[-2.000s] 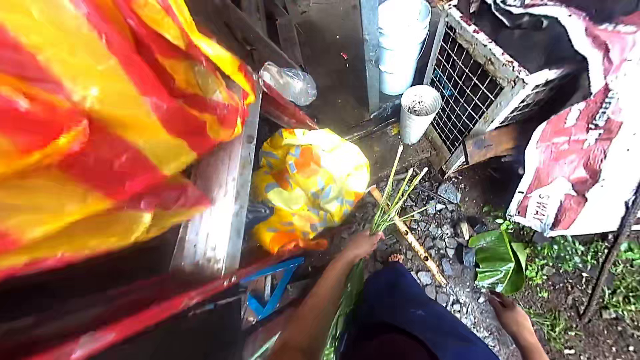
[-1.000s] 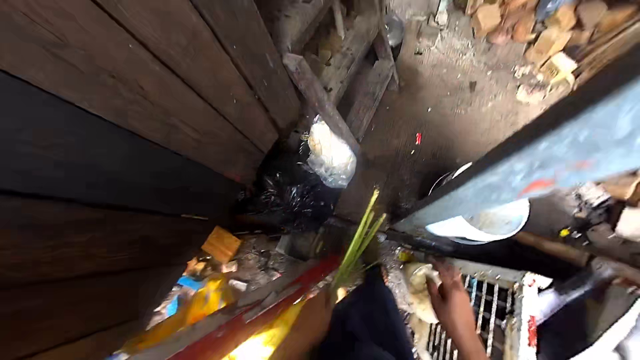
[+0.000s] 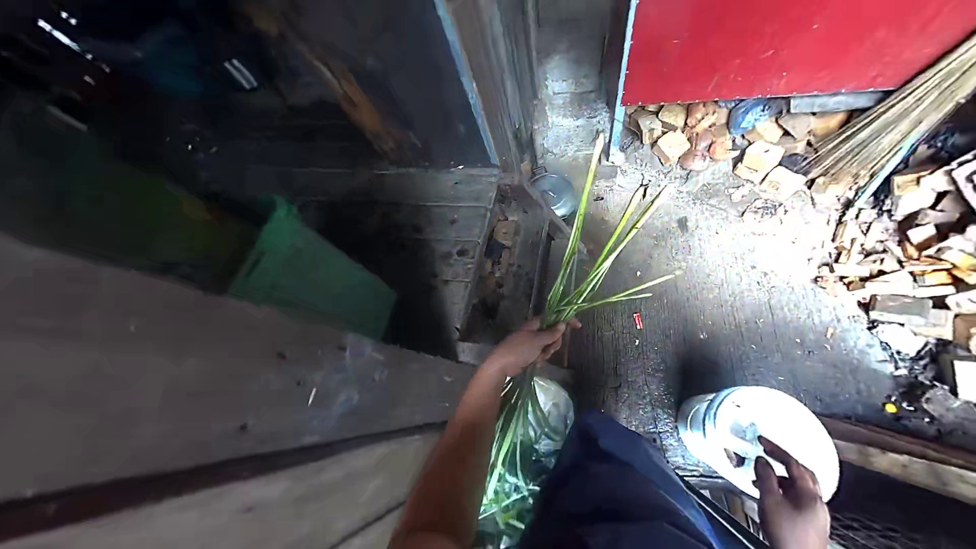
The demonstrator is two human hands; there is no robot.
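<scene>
My left hand is closed around a bundle of long green stalks. The pale stalk ends fan out ahead of the fist, and thin green leaves trail down below it, beside a clear plastic bag. At the lower right, my right hand is over the near part of a white plastic bucket, fingers apart and holding nothing. Whether it touches the bucket, I cannot tell.
Wooden steps and a green container are on the left. A small metal pot sits by the doorway. Cut wood blocks and a stick broom lie at right, below a red panel. Planks border the near left.
The view has swung far from the outdoor gravel to this wooden floor. The stalks are in my left hand throughout. My right hand, earlier by the wire crate, is now over the white bucket.
</scene>
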